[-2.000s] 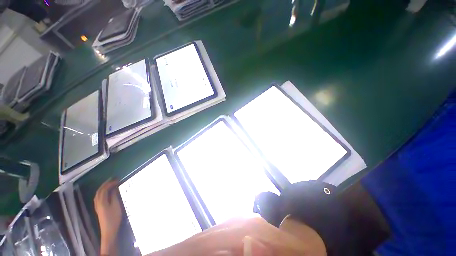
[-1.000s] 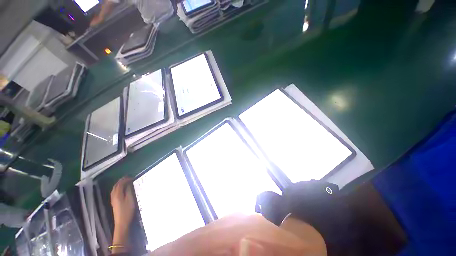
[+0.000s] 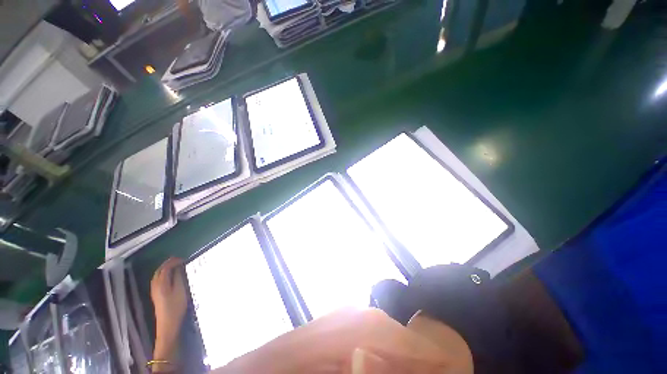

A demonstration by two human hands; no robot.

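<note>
Three tablets with glaring white screens lie side by side in the near row: left, middle and right. Pale sheets stick out past the right one. My left hand, with a thin yellow bracelet, has its fingers at the left rim of the near left tablet; the grip is partly hidden. A large blurred skin-coloured shape, seemingly my right hand, covers the bottom centre, over the tablets' lower ends. Its fingers cannot be made out. A dark rounded object stands beside it, covering a tablet corner.
Three dimmer lit tablets lie on pale sheets in the far row. Tablet stacks stand at the far left on the green mat. Clear shiny film is at lower left, blue material at right.
The view has shifted slightly since the earlier frames. My left hand stays at the near left tablet's rim. The tablets keep their places and stay lit.
</note>
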